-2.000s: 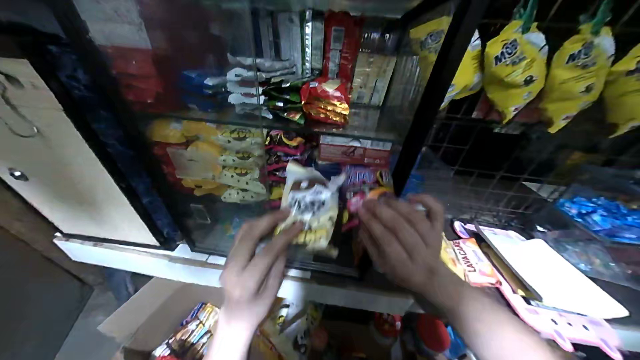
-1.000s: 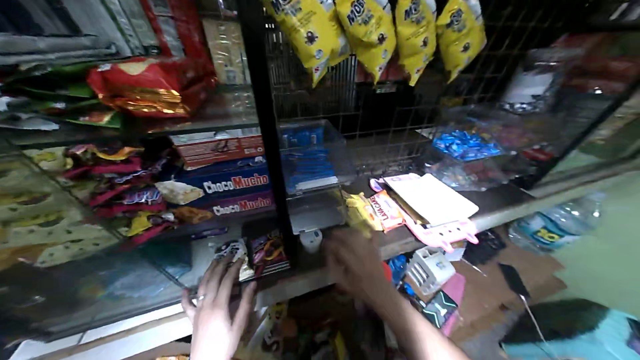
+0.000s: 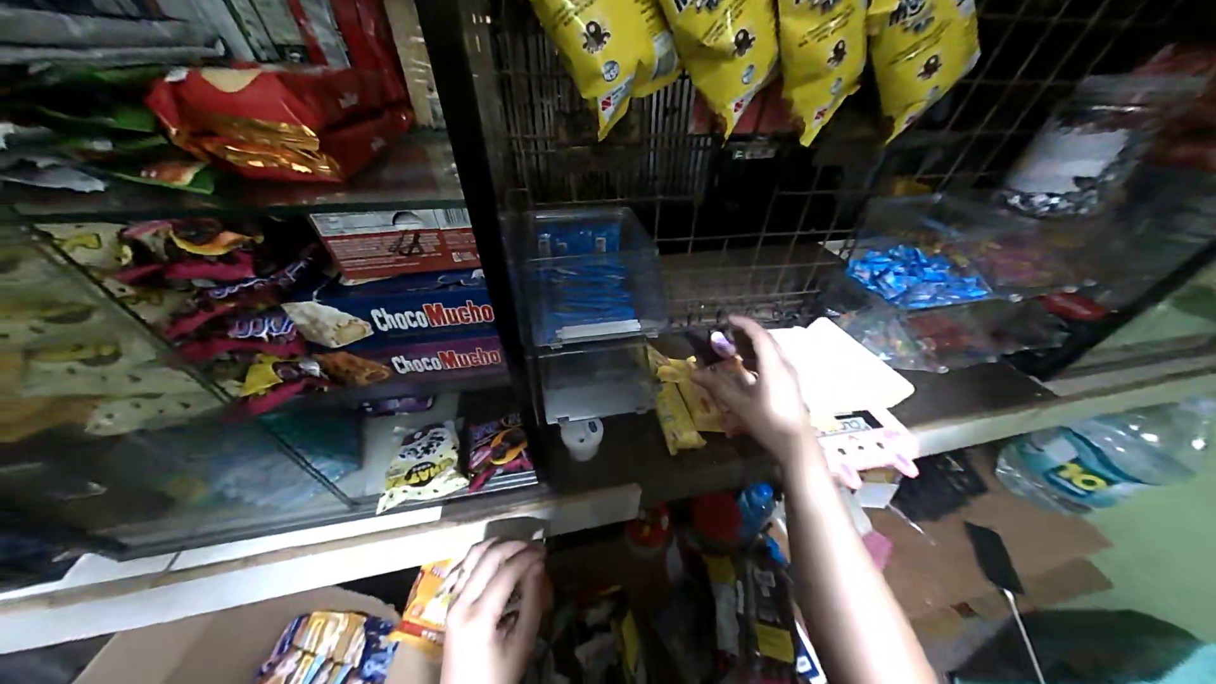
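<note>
My right hand (image 3: 755, 385) reaches over the dark counter, its fingers beside a small purple item (image 3: 722, 344) and above yellow snack packs (image 3: 679, 408); whether it grips anything cannot be told. My left hand (image 3: 499, 594) is low, in front of the shelf edge, with curled fingers next to an orange packet (image 3: 425, 598); its grip is partly hidden. A pale yellow snack pack (image 3: 425, 463) and a dark snack pack (image 3: 499, 451) lie on the bottom of the glass cabinet. A pink notebook or clipboard with white paper (image 3: 845, 366) lies by my right wrist.
Yellow snack bags (image 3: 741, 57) hang above the wire grid. Boxes of chocolate bars (image 3: 418, 318) stand in the cabinet. A clear plastic case (image 3: 589, 285) holds blue packets. Farther right are blue candies (image 3: 917, 275) and a large plastic bottle (image 3: 1092, 470). An open carton (image 3: 180, 636) sits below left.
The view has swung to the right since the oldest frame. My left hand has left the pale yellow snack pack and moved down below the shelf edge. My right hand has moved to the yellow packs.
</note>
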